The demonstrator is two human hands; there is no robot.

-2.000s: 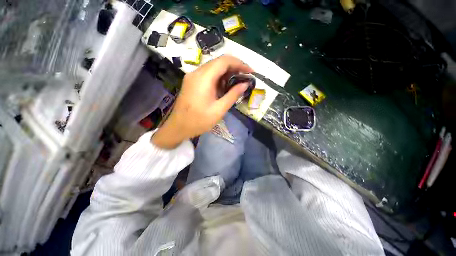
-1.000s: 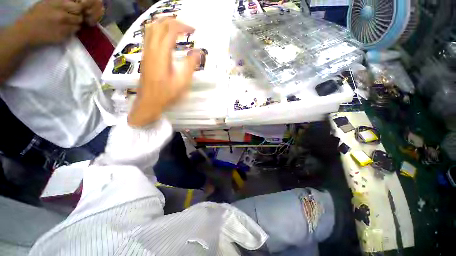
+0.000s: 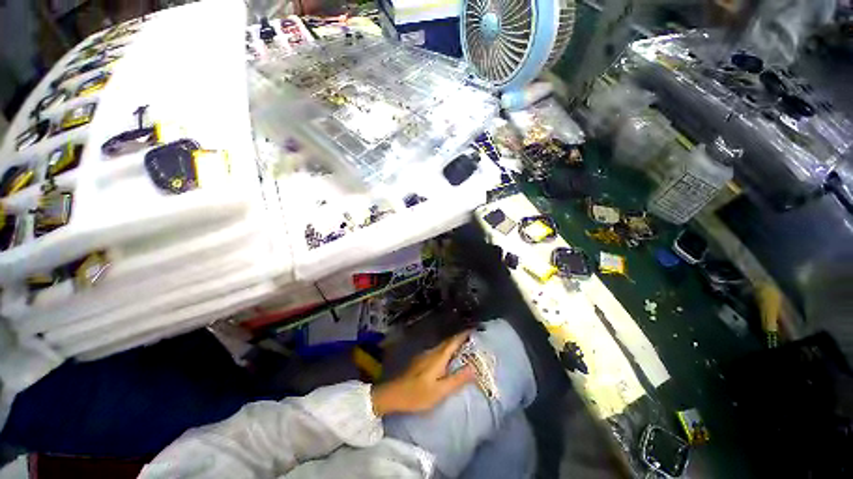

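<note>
My left hand (image 3: 430, 379) rests on my denim knee (image 3: 468, 412) with its fingers apart and nothing visible in it. My right hand is out of the picture. The white work strip (image 3: 571, 304) lies on the green bench. On it are a watch case (image 3: 538, 228) with a battery inside, a dark watch case (image 3: 571, 263), a loose yellow-edged battery (image 3: 541, 273) and a small black part (image 3: 573, 355). A metal-rimmed watch case (image 3: 664, 451) lies below the strip, beside another battery (image 3: 693, 427).
Stacked white foam trays (image 3: 159, 234) hold watches at left. A clear parts box (image 3: 374, 112) sits on the side table, beside a light blue fan (image 3: 510, 42). A labelled bottle (image 3: 690, 187) and plastic-wrapped items (image 3: 748, 103) are at the right. A pale sleeve shows at the lower left edge.
My left hand has come down from over the foam trays to my knee. The view has swung right since one second ago. The other person's hands have left the picture.
</note>
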